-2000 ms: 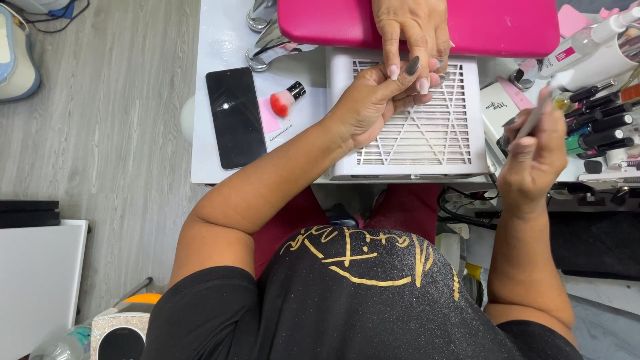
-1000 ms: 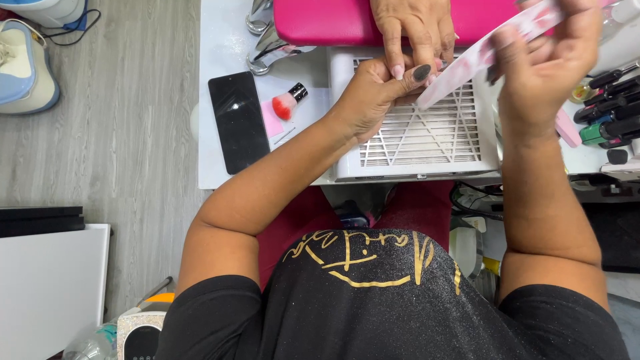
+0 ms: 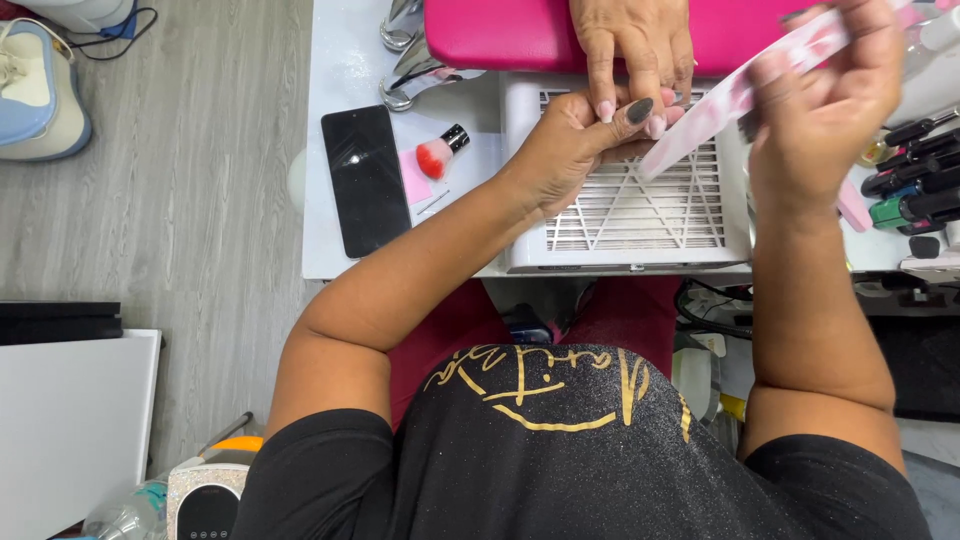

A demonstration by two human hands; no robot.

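My left hand [image 3: 574,142] is closed on fingers of another person's hand [image 3: 637,45], which reaches over a pink armrest [image 3: 502,34]. That hand's nails are long and pale; my thumbnail is dark. My right hand [image 3: 817,112] grips a pink-and-white patterned nail file [image 3: 705,120], its lower end beside the held fingers. Which nail it touches, if any, I cannot tell. Beneath both hands lies a white nail dust collector [image 3: 637,217] with a slatted grille.
Left of the collector are a black phone [image 3: 366,180], a red-and-white dust brush [image 3: 441,154], a pink square [image 3: 415,178] and a thin metal tool [image 3: 433,202]. Chrome armrest legs [image 3: 420,67] stand behind. Nail polish bottles [image 3: 919,176] crowd the right side, near a pink block [image 3: 853,205].
Two seconds ago my right hand was farther from the held fingers, with a slim item in it. It has since come in toward them with the patterned file. My left hand keeps its hold.
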